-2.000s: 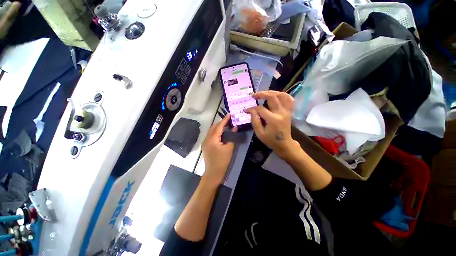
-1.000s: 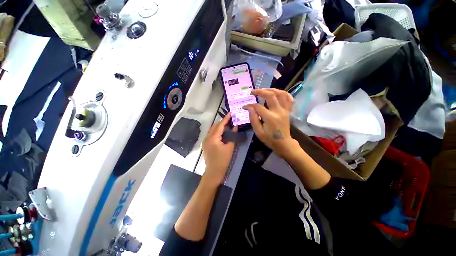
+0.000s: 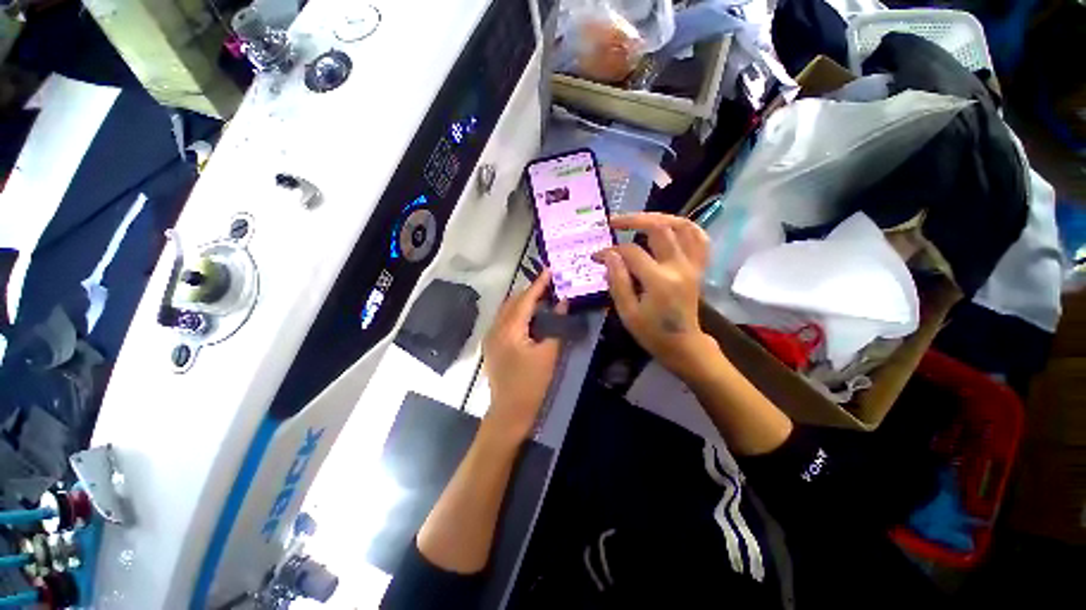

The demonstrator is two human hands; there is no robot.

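Note:
A smartphone [image 3: 569,226] with a lit pinkish-white chat screen is at the right end of the sewing machine. My left hand [image 3: 520,358] holds its lower end, with fingertips at the bottom edge. A small dark piece shows beside the left fingers, below the phone. My right hand [image 3: 657,280] is at the phone's right side, its fingers apart and bent, fingertips at the screen's right edge; it holds nothing. A dark grey panel [image 3: 417,447] lies on the white table under the bright lamp. A small dark fabric square [image 3: 439,325] lies beside the machine arm.
The white sewing machine [image 3: 155,441] crosses the left side. A cardboard box [image 3: 875,399] of scraps and bags stands at right, with a red crate [image 3: 1012,411] beside it. A beige tray [image 3: 631,105] is behind the phone. Dark fabric pieces lie at far left.
My right hand has shifted slightly right, and its fingertips have moved a little towards the phone's right edge. My left hand still holds the phone in nearly the same place.

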